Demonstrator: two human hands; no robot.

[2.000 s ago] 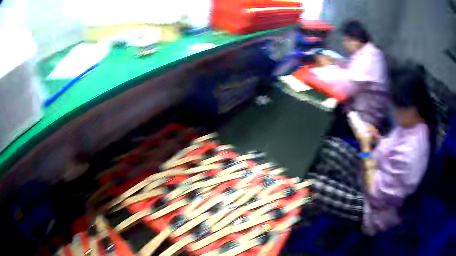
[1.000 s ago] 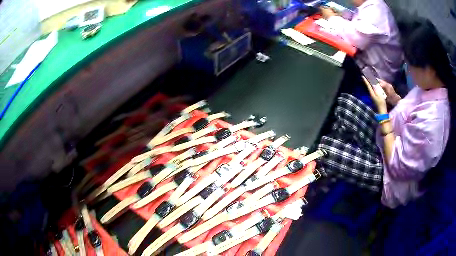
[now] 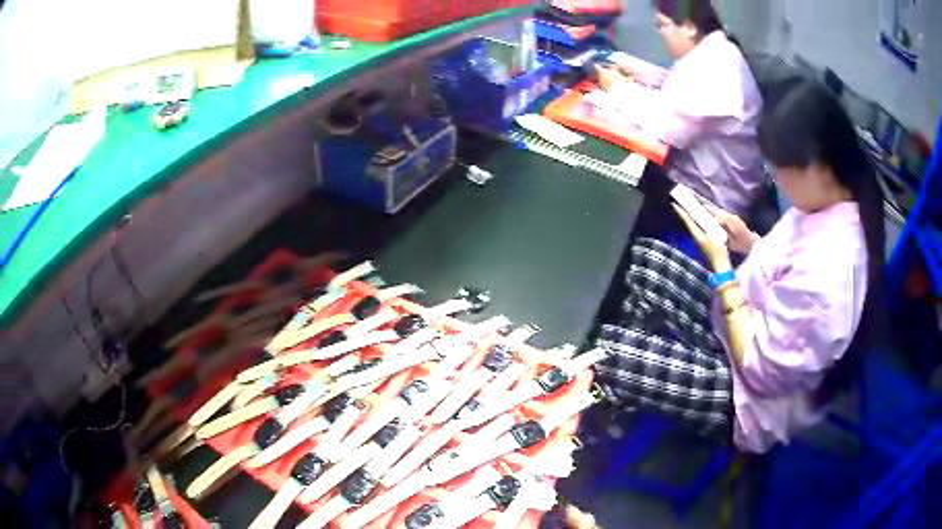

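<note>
Many wristwatches with pale strap halves and small dark faces point(image 3: 358, 486) lie slanting in rows across a red-orange tray point(image 3: 271, 470). Some straps overlap, and several reach past the tray's edges. A second red tray part point(image 3: 184, 508) with more watches is cut off at the bottom left. Neither of my hands can be made out. A small dark and orange-toned patch at the bottom edge, right of the tray, is too unclear to name.
A green-topped shelf point(image 3: 248, 88) curves along the left, with papers point(image 3: 57, 155) and a small watch-like item point(image 3: 171, 114). A blue bin point(image 3: 387, 165) stands by the wall. Two people in pink shirts sit at the right; the nearer one holds a phone point(image 3: 697, 212).
The view has shifted over the past two seconds and is sharper than at first. The nearer person holds the phone up, unlike in the oldest frame. The watches show no clear rearrangement.
</note>
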